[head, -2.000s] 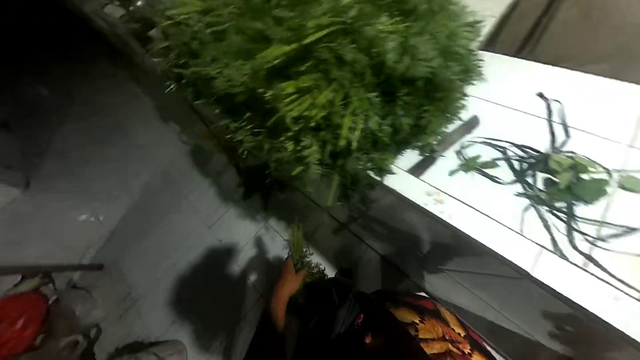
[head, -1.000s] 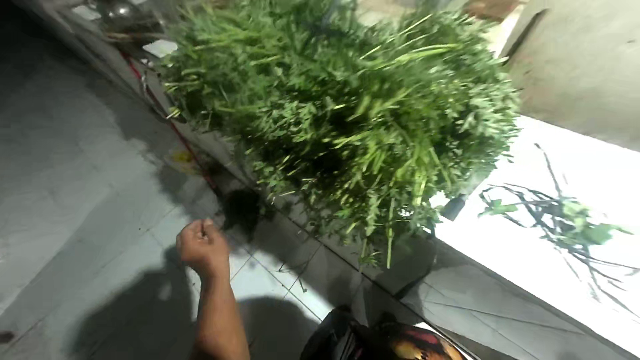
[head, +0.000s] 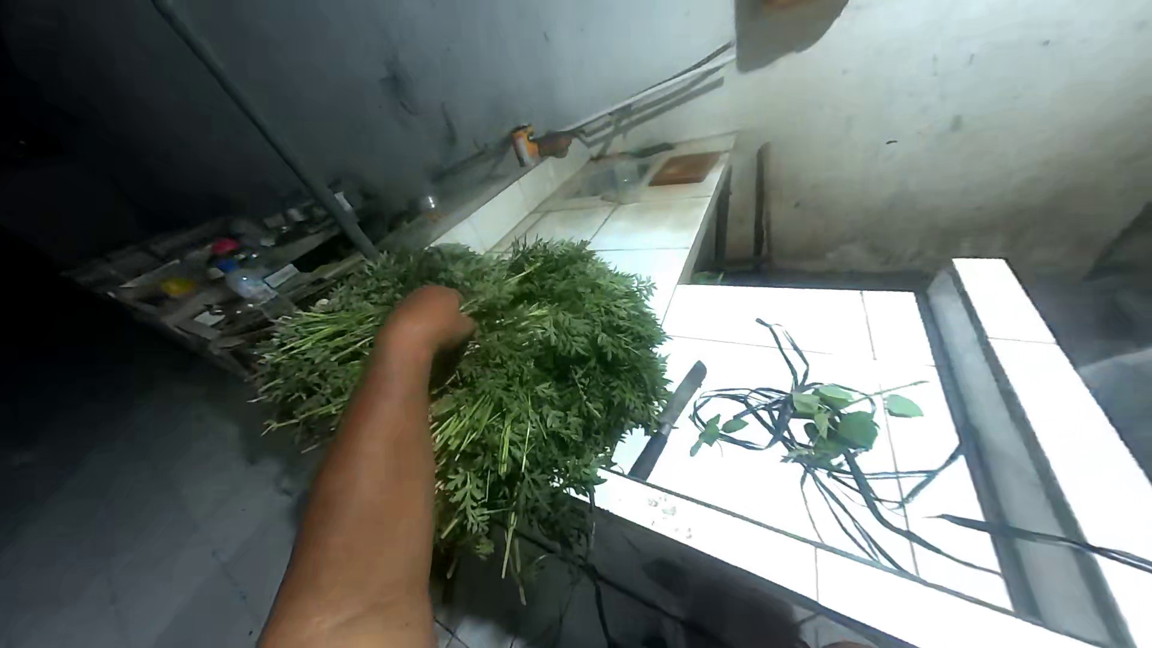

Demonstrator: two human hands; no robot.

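My left hand [head: 432,319] reaches into a big heap of leafy green stems [head: 567,360]. Its fingers are partly hidden by the leaves, so their grip is unclear. The heap lies on the near end of the white tiled counter and hangs over its front edge. Just right of the leaves is a knife [head: 670,418] with a dark handle. Dark, thin strips [head: 765,405] lie tangled on the white tiles, with several broad green leaves [head: 837,418] among them. My right hand is not recognisable; only a tiny skin-coloured patch shows at the bottom edge.
A raised tiled ledge [head: 1035,396] borders the counter at right. Behind the heap, a brown board [head: 686,169] and an orange container [head: 525,146] stand near the wall. At left are a slanting pole [head: 270,135] and a low rack [head: 207,306] holding a plastic bottle [head: 249,286].
My left hand, a second ago low and left of the heap with curled fingers, is now in among the stems. The view has shifted to show more of the counter and wall.
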